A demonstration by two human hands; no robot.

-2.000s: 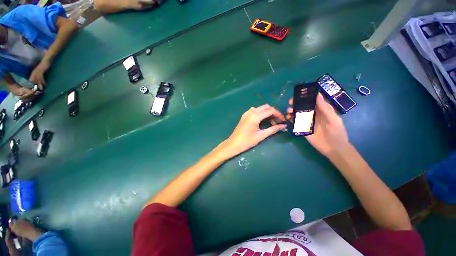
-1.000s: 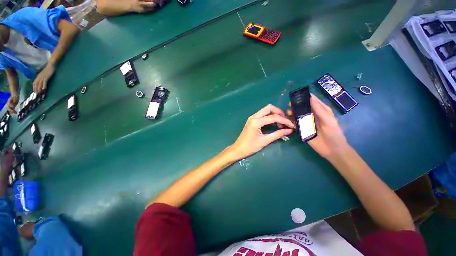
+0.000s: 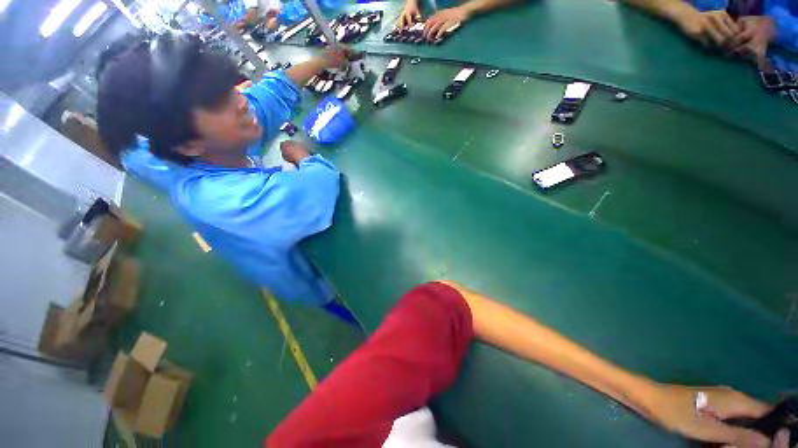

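My left hand [image 3: 704, 413] is at the lower right, its fingers bent against a black phone [image 3: 781, 423] cut off by the right edge. A small white spot shows on the hand. Whether the fingers grip the phone or only touch it cannot be told. My right hand is out of the picture. A phone with a white rectangle [image 3: 569, 170] lies on the green belt, with a small ring-shaped part [image 3: 558, 139] beyond it. Another such phone [image 3: 570, 102] lies further back.
A person in a blue smock [image 3: 254, 206] sits at the left by a blue bin [image 3: 330, 121]. More phones lie along the belt [image 3: 490, 131]. Other people's hands [image 3: 722, 31] work at the far side. Open cardboard boxes [image 3: 147, 385] stand on the floor at lower left.
The view has swung left, bringing the neighbour and floor into sight. The right hand, the red-orange phone and the silver-edged phone have left the picture. The left hand now appears at the lower right.
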